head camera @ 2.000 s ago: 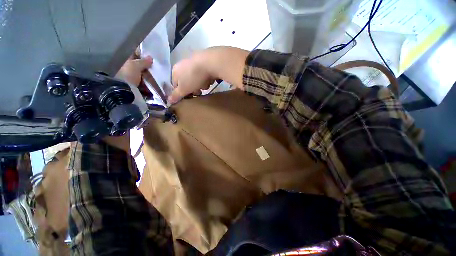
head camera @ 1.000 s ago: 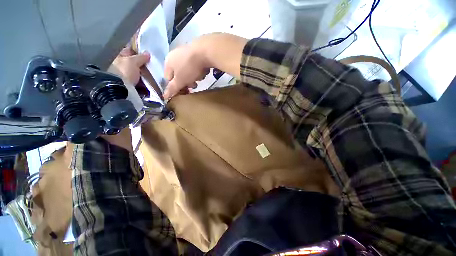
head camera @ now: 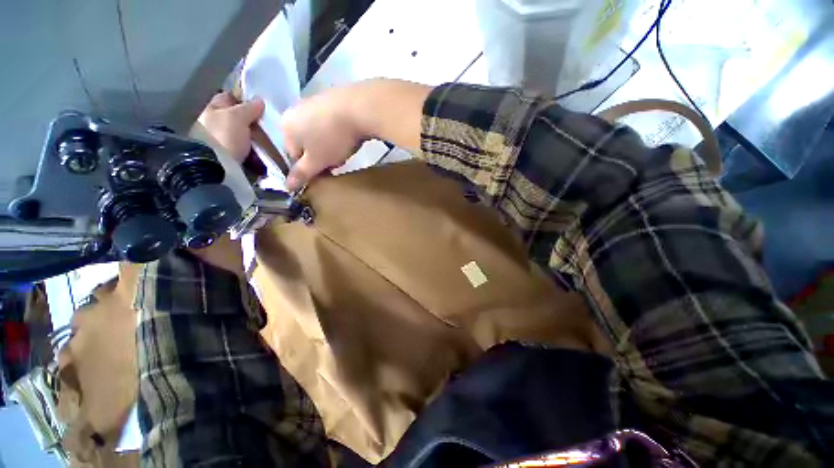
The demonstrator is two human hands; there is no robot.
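Note:
The brown bag body [head camera: 393, 247] lies from the machine's presser foot [head camera: 265, 212] down to my lap, with a centre seam and a small pale label [head camera: 474, 273] on its face. A narrow brown folded edge strip [head camera: 269, 151] runs up from the foot beside the white backing [head camera: 274, 69]. My left hand [head camera: 230, 121] pinches the strip's upper end behind the foot, its forearm partly hidden by the machine head. My right hand [head camera: 320, 135] presses finger and thumb on the strip's lower end, close to the foot.
The grey sewing machine head [head camera: 137, 55] with dark tension knobs [head camera: 169, 196] fills the upper left. Stacked brown pieces [head camera: 91, 366] lie at the left. A pale grey container [head camera: 544, 46], dark cables [head camera: 663, 55], a brown strap loop [head camera: 672, 108] and paper sheets [head camera: 722, 55] are at the upper right.
The view has shifted slightly. Both hands stay on the strip in nearly the same grip, and the bag keeps nearly the same position at the foot.

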